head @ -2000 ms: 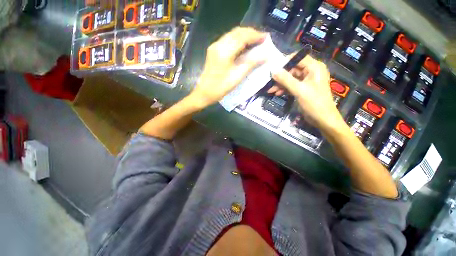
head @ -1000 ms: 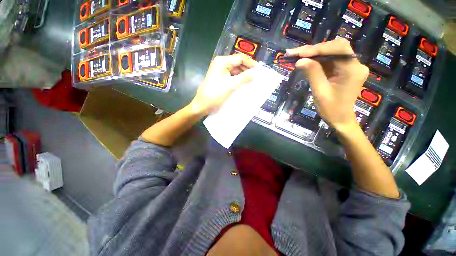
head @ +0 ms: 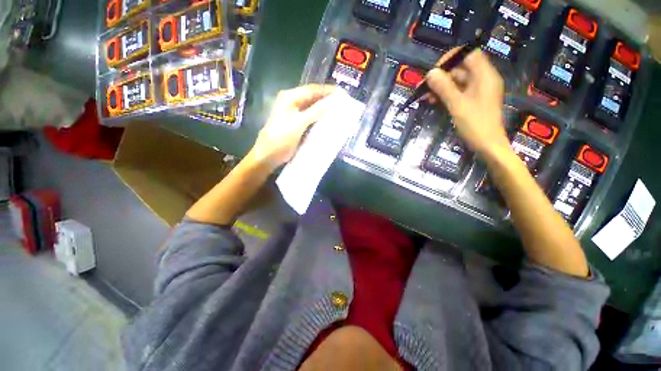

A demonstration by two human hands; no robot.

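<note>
My left hand holds a white label sheet by its upper edge, with its plain side showing, left of the black units and over the tray's near-left corner. My right hand holds dark tweezers like a pen. Their tip points down at the face of a black unit in the near row of the clear blister tray. Whether the tip touches the unit or carries a label cannot be told. The black units have red ovals at one end; my right hand partly covers some of them.
Orange-edged units lie in stacked clear trays at upper left. A folded white sheet with printed lines lies on the green bench at right. A cardboard box, a red thing and a white thing are below at left.
The label sheet moved from under the tweezers to the left and turned plain side up. My right hand moved off the sheet, and the tweezers tip is now over a near-row unit.
</note>
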